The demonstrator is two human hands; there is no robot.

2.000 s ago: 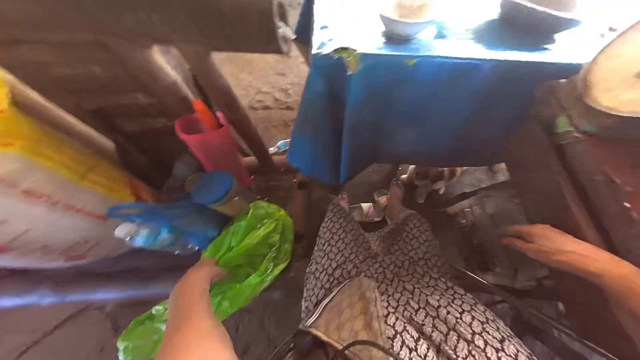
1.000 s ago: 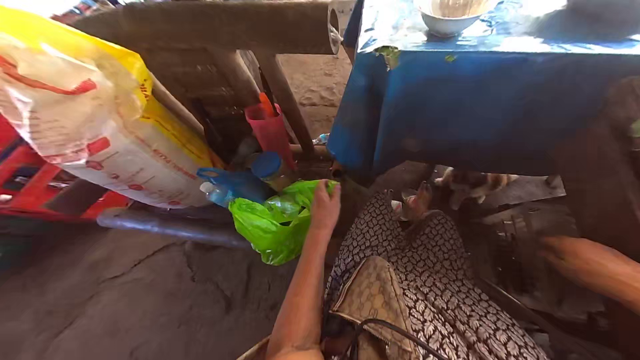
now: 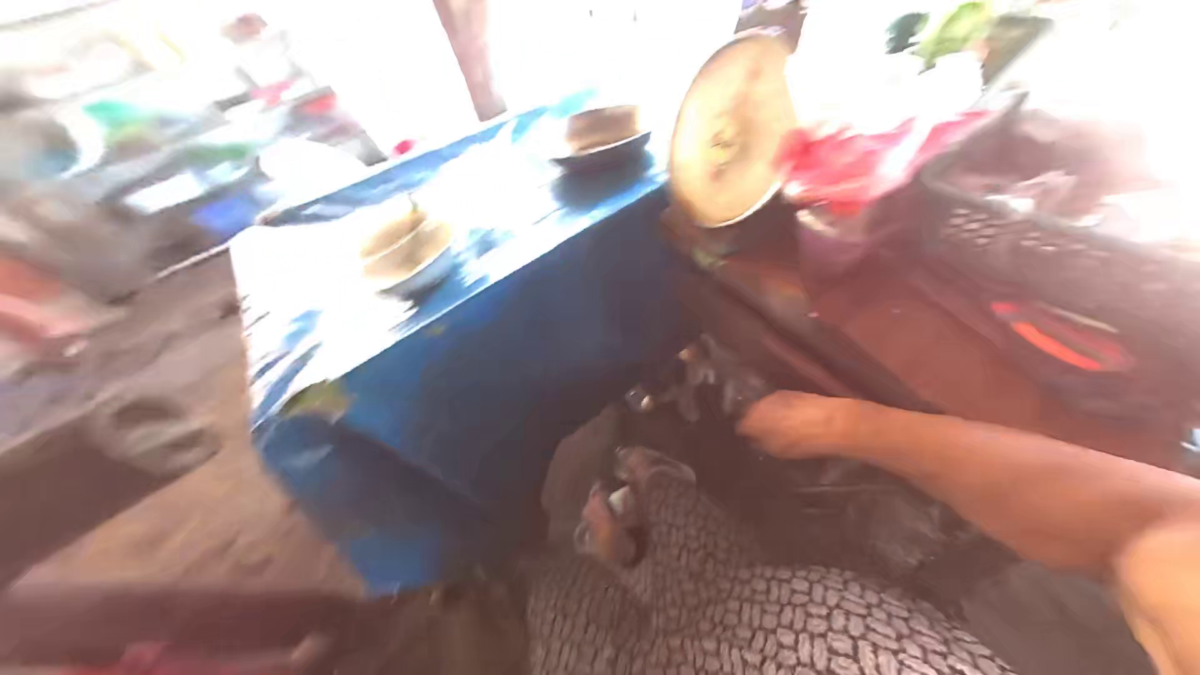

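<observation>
My right hand (image 3: 783,424) reaches in from the right, low beside the brown wooden surface (image 3: 947,361). Blur hides its fingertips, near some small grey things in shadow, so I cannot tell if it holds anything. A patch of skin overlaps the forearm at the lower right edge; which body part it is stays unclear. No left hand can be made out. My patterned skirt (image 3: 778,614) covers my legs, with my feet (image 3: 609,530) beyond it. On the blue-covered table (image 3: 506,366) stand a bowl with pale contents (image 3: 408,248) and a dark bowl (image 3: 605,136).
A round, pale board or lid (image 3: 731,131) stands tilted at the table's right corner. Beside it are red plastic (image 3: 844,164) and a large dark basket (image 3: 1059,234). A red-orange object (image 3: 1059,337) lies on the brown surface. Brown ground shows at left.
The view has swung strongly to the right. My left hand, on the green plastic bag in both earlier frames, is out of sight along with the bag. The round pale board has come fully into view.
</observation>
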